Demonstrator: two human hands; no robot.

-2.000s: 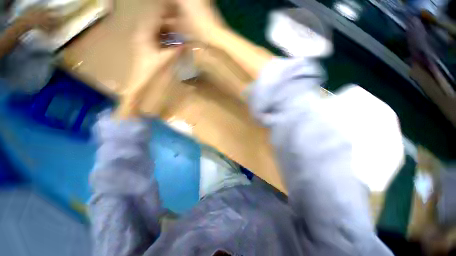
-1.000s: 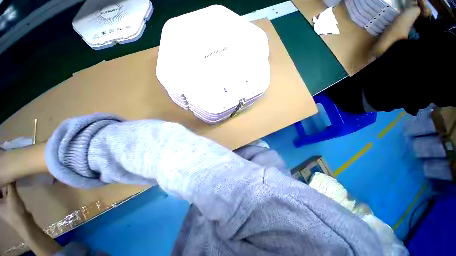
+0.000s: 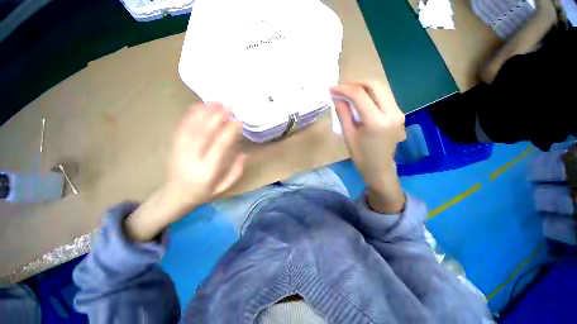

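Note:
A stack of white hexagonal housings (image 3: 266,69) sits on brown cardboard (image 3: 107,120) in front of me, with printed text on top and a small yellowish part at its front edge. My left hand (image 3: 205,152) is at the stack's front left corner, blurred, with its fingers apart and nothing seen in it. My right hand (image 3: 373,123) is at the stack's right side and holds a white wipe (image 3: 336,117) between thumb and fingers.
A bottle (image 3: 35,186) lies at the left near two cotton swabs (image 3: 43,135). Another housing (image 3: 158,7) is on the green conveyor behind. At the right are a person's hand (image 3: 522,44), more housings (image 3: 503,14), a crumpled white piece (image 3: 436,14) and a blue stool (image 3: 443,149).
Both hands have come from the far left to the stack. The white wipe now shows in my right hand. The view has shifted, so the stack appears higher and a bottle shows at left.

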